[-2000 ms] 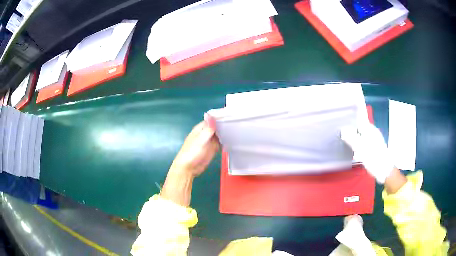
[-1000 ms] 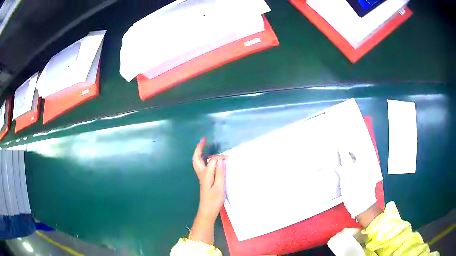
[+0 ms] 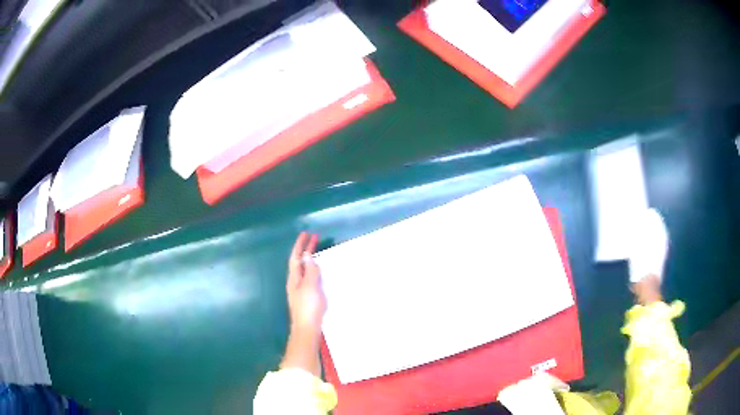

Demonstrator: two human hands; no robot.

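Note:
A white box with a smooth white sheet or insert on top [image 3: 446, 284] lies slightly turned on a red tray [image 3: 479, 365]. The sheet hides the inside of the box. My bare left hand [image 3: 307, 288] is at the box's left edge, its fingers slightly apart and touching the edge. My right hand, in a white glove [image 3: 650, 243], is right of the tray, at the lower right edge of a narrow white card [image 3: 618, 198]. It is blurred, so its grip on the card cannot be told.
Behind, a row of red trays with white boxes [image 3: 272, 97] lies on the green conveyor. The upper right box shows a dark-blue picture [image 3: 515, 10]. Upright white parts [image 3: 23, 336] stand at far left. White and yellow cloth [image 3: 531, 397] touches the tray's front edge.
My right hand has left the white sheet and moved right to the narrow card. The left hand stays at the box's left edge. Earlier, both hands held a pale thin sheet or sleeve over the box.

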